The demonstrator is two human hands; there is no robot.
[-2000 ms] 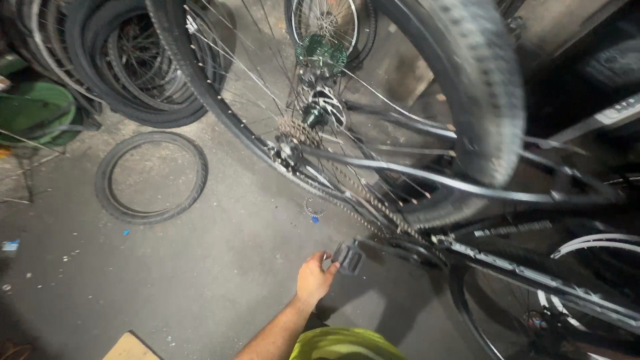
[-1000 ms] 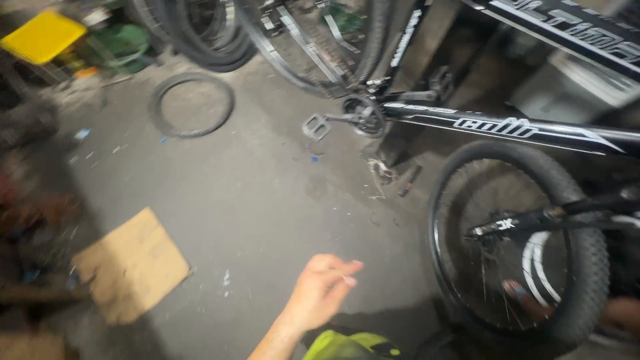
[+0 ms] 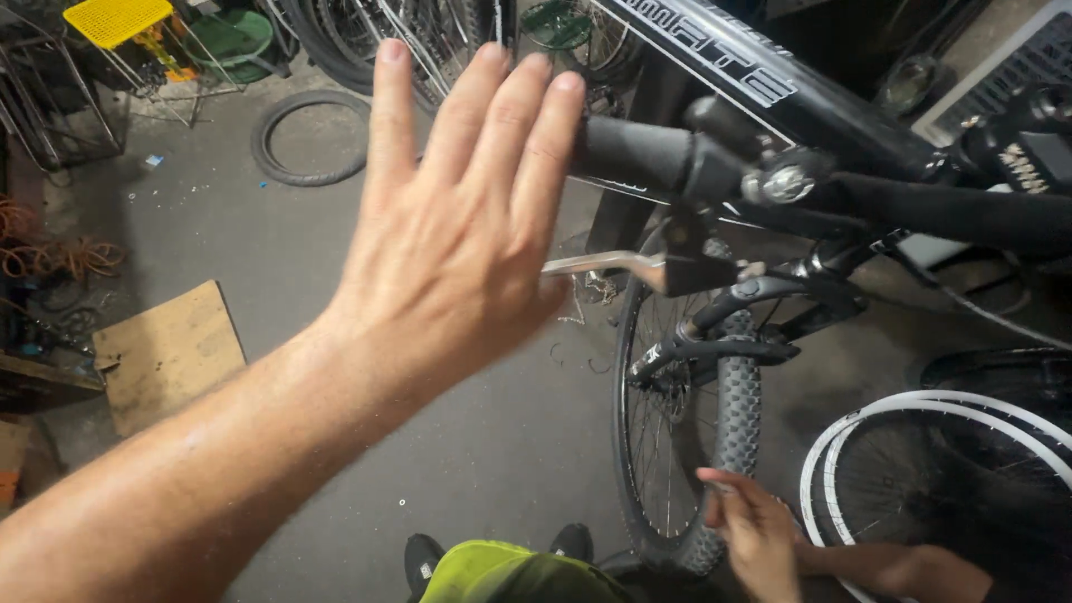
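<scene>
My left hand [image 3: 469, 193] is raised in mid-view, fingers straight and apart, its back towards me. It is beside the end of a black rubber handlebar grip [image 3: 636, 155]; contact is unclear. A silver brake lever [image 3: 607, 264] reaches towards its partly hidden thumb. The lever belongs to a black bicycle, whose frame tube [image 3: 720, 54] crosses the upper right. At the lower right, my right hand [image 3: 754, 532] is beside the knobbly front tyre [image 3: 739, 419], fingers partly bent. Whether it touches the tyre or holds something small cannot be made out.
Two white rims [image 3: 816, 469] lean at the lower right. A loose tyre [image 3: 264, 155] and a cardboard piece [image 3: 172, 356] lie on the floor at left. Behind are a yellow stool [image 3: 117, 21], a green basin [image 3: 239, 42] and more bicycle wheels.
My left hand was at a pedal two seconds ago, then over the floor; it is now beside the handlebar grip. My right hand has come into sight. The view has shifted towards the bicycle's front.
</scene>
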